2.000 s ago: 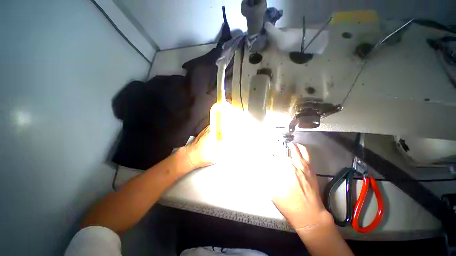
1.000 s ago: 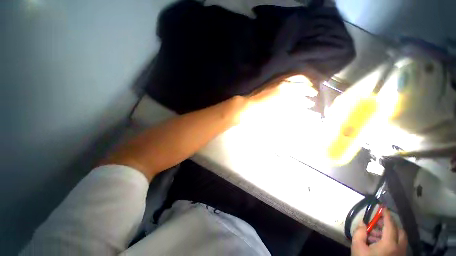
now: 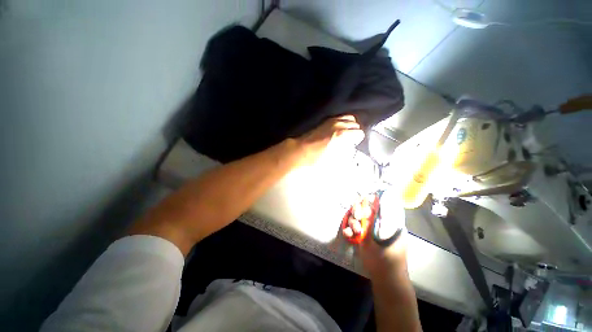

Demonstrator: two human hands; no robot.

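A bunched black garment piece (image 3: pixel 272 91) lies on the table left of the sewing machine. My left hand (image 3: pixel 337 133) is at its right edge with the fingers bent on the cloth, partly washed out by glare. My right hand (image 3: pixel 383 237) holds the scissors (image 3: pixel 359 224) by the red and dark loop handles, in front of the machine's needle end. The blades point away from me toward the cloth edge and are mostly lost in glare. The sewing machine (image 3: pixel 539 201) stands to the right.
A very bright machine lamp with a yellow edge (image 3: pixel 422 180) hangs beside the machine head. A dark strip (image 3: pixel 468 249) runs diagonally from the needle area to the lower right. A blue-grey wall (image 3: pixel 97 84) stands at the left. The table's front edge (image 3: pixel 292 240) runs below my hands.
The view has turned left. My right hand has left the needle area, taken the scissors from the table at the right and brought them near my left hand, which is now at the black cloth.
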